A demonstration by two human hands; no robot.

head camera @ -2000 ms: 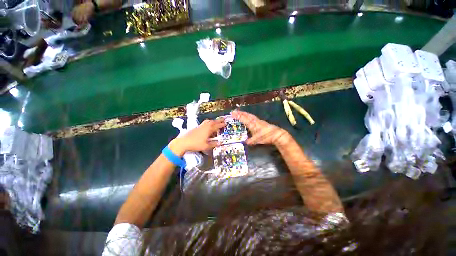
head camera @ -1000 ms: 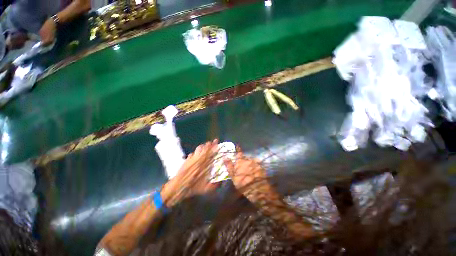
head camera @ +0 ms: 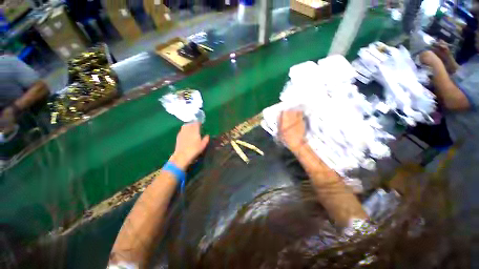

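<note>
A white unit in clear plastic (head camera: 182, 104) lies on the green belt, with small gold-coloured bits showing at its top. My left hand (head camera: 190, 144), with a blue band at the wrist, reaches over the belt edge to the unit's near end; whether the fingers grip it cannot be told. My right hand (head camera: 292, 127) is at the left side of the pile of white units with bagged cords (head camera: 336, 110), on a white piece there. Its fingertips are blurred against the white, so its grip is unclear.
Pale yellow V-shaped handles (head camera: 241, 151) lie by the worn belt edge (head camera: 152, 181). Across the belt are a box of gold-coloured parts (head camera: 89, 84) and a shallow carton (head camera: 181, 54). A person's arm (head camera: 446, 84) is at the right; another person is at the far left.
The view has swung right. My hands have parted from near my body: the left has reached out to the unit on the belt, the right to the pile of white units.
</note>
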